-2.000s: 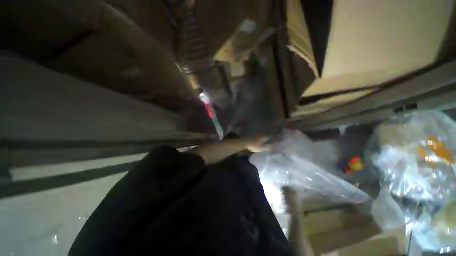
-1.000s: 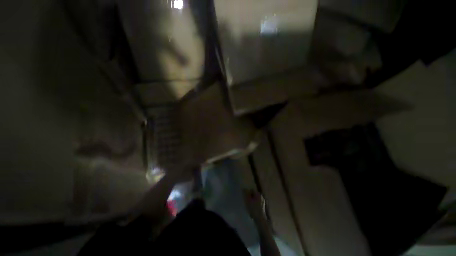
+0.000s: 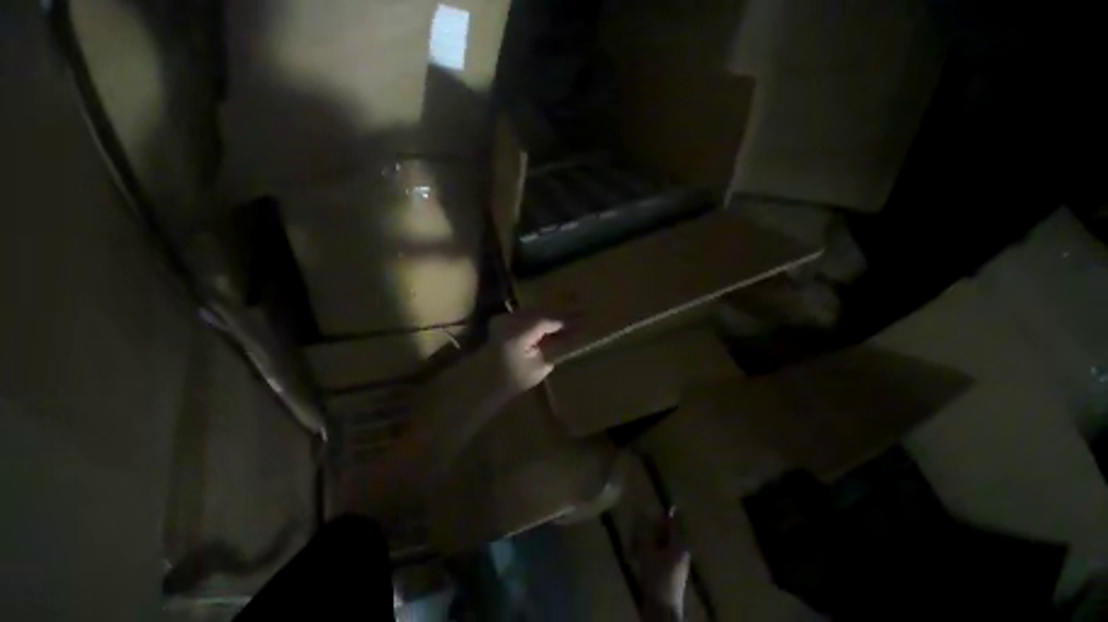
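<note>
An open brown carton (image 3: 680,286) stands upper centre, its front flap folded outward, with dark grey-black ribbed items (image 3: 608,219) inside. My left hand (image 3: 525,350) reaches in from the lower left and holds the near left corner of that flap, fingers curled at its edge. My right hand (image 3: 660,561) is low in the picture, dim and blurred, beside a carton edge; its finger shape and whether it holds anything cannot be told. Another brown cardboard piece (image 3: 523,474) with a torn-looking edge lies below my left forearm.
Stacked closed cartons (image 3: 377,255) stand at the upper left, one with a white label (image 3: 448,37). An open carton flap (image 3: 851,413) and black material (image 3: 899,522) lie at the lower right. A pale sheet-like surface (image 3: 1021,340) is at the right. The room is very dark.
The view has moved from the brighter bags to the dark carton stacks. My left hand has come up from the lower part to the open carton's flap; my right hand stays low.
</note>
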